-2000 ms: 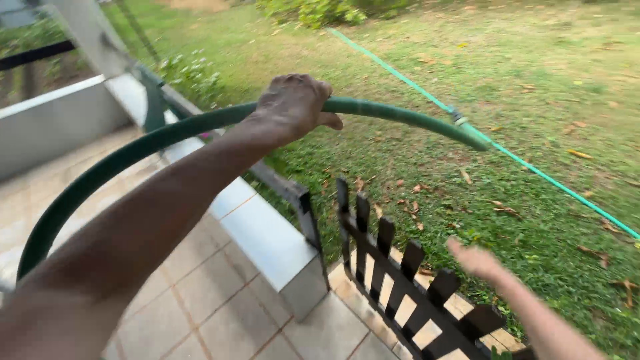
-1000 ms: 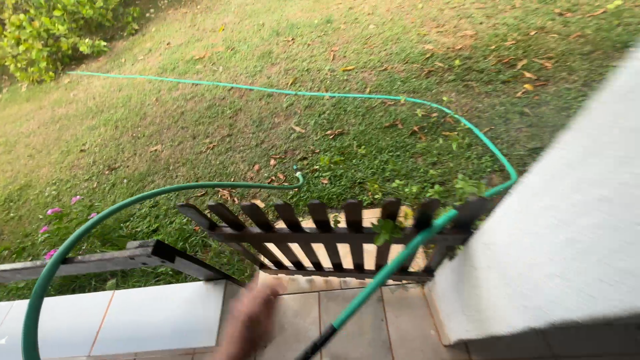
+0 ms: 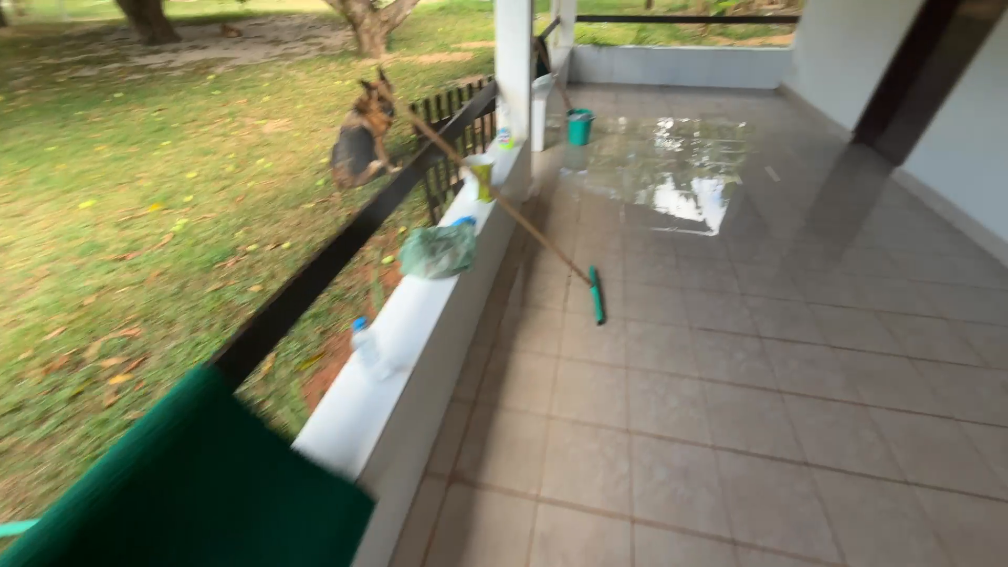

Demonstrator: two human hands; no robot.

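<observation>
Neither my left hand nor my right hand shows in the head view now. A squeegee with a green head (image 3: 596,295) rests on the tiled floor, its long wooden handle (image 3: 535,231) leaning across the low white wall against the dark rail. Beyond it stands a green bucket (image 3: 579,127), beside a shiny puddle (image 3: 669,169). On the wall's top are a clear plastic bottle with a blue cap (image 3: 366,346), a greenish plastic bag (image 3: 438,251) and a yellow and white container (image 3: 479,177). Green fabric (image 3: 189,480) hangs over the rail at lower left.
The low white wall (image 3: 346,421) and dark rail (image 3: 346,236) border the porch on the left. A dog (image 3: 364,134) sits on the grass near a dark picket gate (image 3: 449,110). A white pillar (image 3: 514,71) rises from the wall. Part of a hose (image 3: 17,528) shows at far left.
The view has swung widely, from the gate and lawn to the length of the porch. The hand and the long green hose seen earlier have left the view.
</observation>
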